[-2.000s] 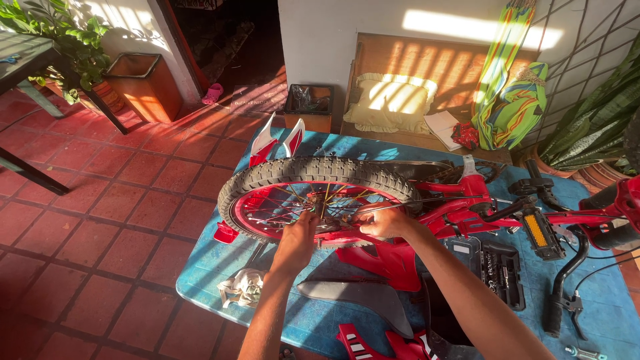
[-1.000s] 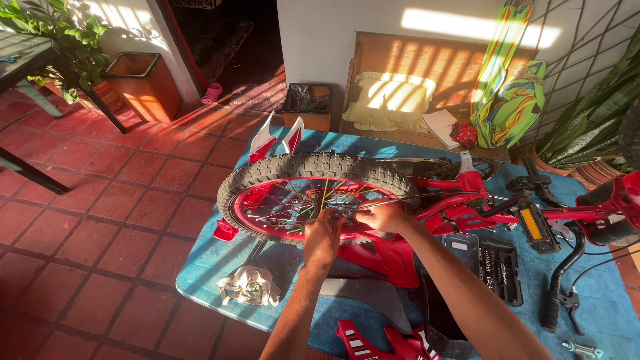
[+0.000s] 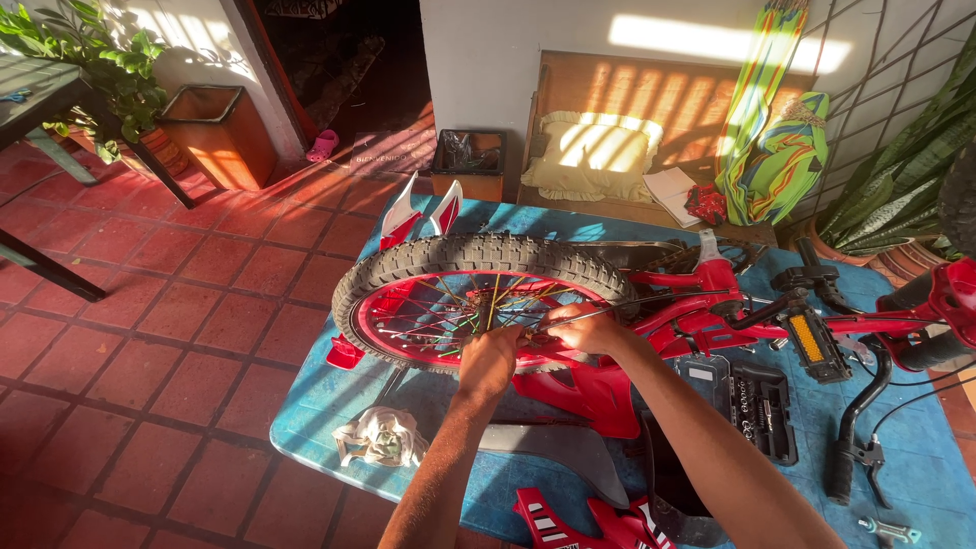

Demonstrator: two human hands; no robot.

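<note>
A red bicycle lies on a blue table, its spoked wheel [image 3: 488, 248] with a knobby tyre towards the left. My left hand [image 3: 492, 358] is at the near side of the wheel, just below the hub, fingers bent around something small that they hide. Close to its right, my right hand [image 3: 583, 329] has its fingers bent at the red frame end beside a black cable [image 3: 648, 300]. What either hand grips cannot be made out. The red frame tube [image 3: 679, 313] runs right from the wheel.
On the table lie a crumpled cloth [image 3: 383, 436], a grey mudguard [image 3: 549, 450], red plastic panels [image 3: 545, 518], an open socket set case [image 3: 762, 412] and a small tool [image 3: 889, 530]. A handlebar grip [image 3: 839, 473] and a pedal [image 3: 817, 343] stick out at the right. Behind stands a wooden bench [image 3: 610, 84].
My left hand has moved right, away from the hub and closer to my right hand, compared with two seconds ago. The right hand stays near the frame end.
</note>
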